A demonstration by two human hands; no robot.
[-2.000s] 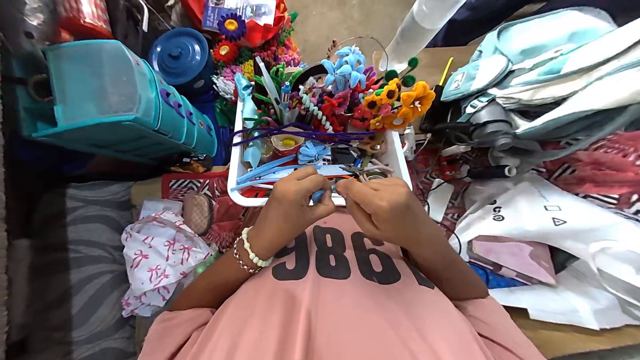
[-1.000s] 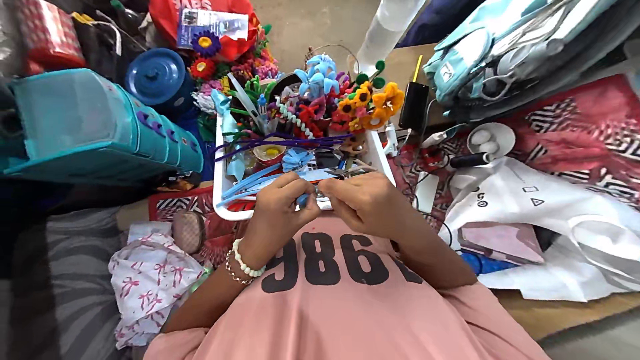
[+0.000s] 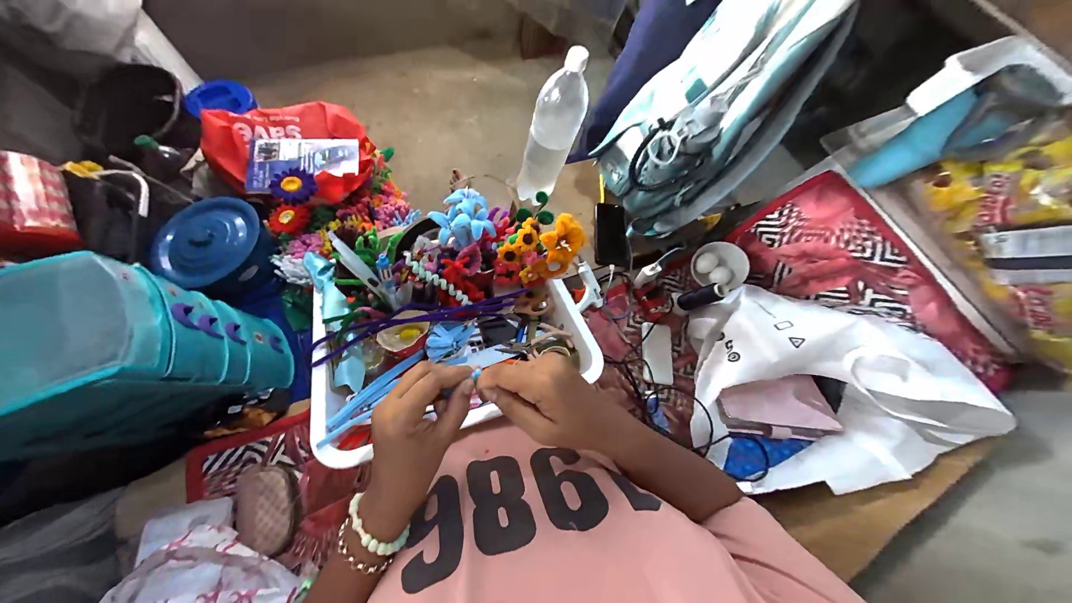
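Note:
Both my hands meet over the near edge of a white plastic tray (image 3: 339, 456). Between the fingertips of my left hand (image 3: 423, 410) is a small light-blue piece (image 3: 476, 373), its kind hard to tell. The fingers of my right hand (image 3: 536, 398) pinch at the same piece from the other side. Blue pipe cleaners (image 3: 377, 394) lie in the tray left of my fingers, and purple pipe cleaners (image 3: 419, 314) stretch across it. Behind them stand fuzzy flowers, among them a light-blue one (image 3: 463, 218) and orange ones (image 3: 563, 243).
A teal plastic drawer unit (image 3: 100, 335) and a blue lidded tub (image 3: 207, 243) stand at the left. Beyond the tray is a water bottle (image 3: 554, 126). On the right lie a black phone (image 3: 610, 234), cables, a small white bowl (image 3: 720, 265) and a white bag (image 3: 904, 377).
The view has shifted, now showing more of the floor beyond and the right side. My hands stay close together, with the small blue piece now visible between the fingertips.

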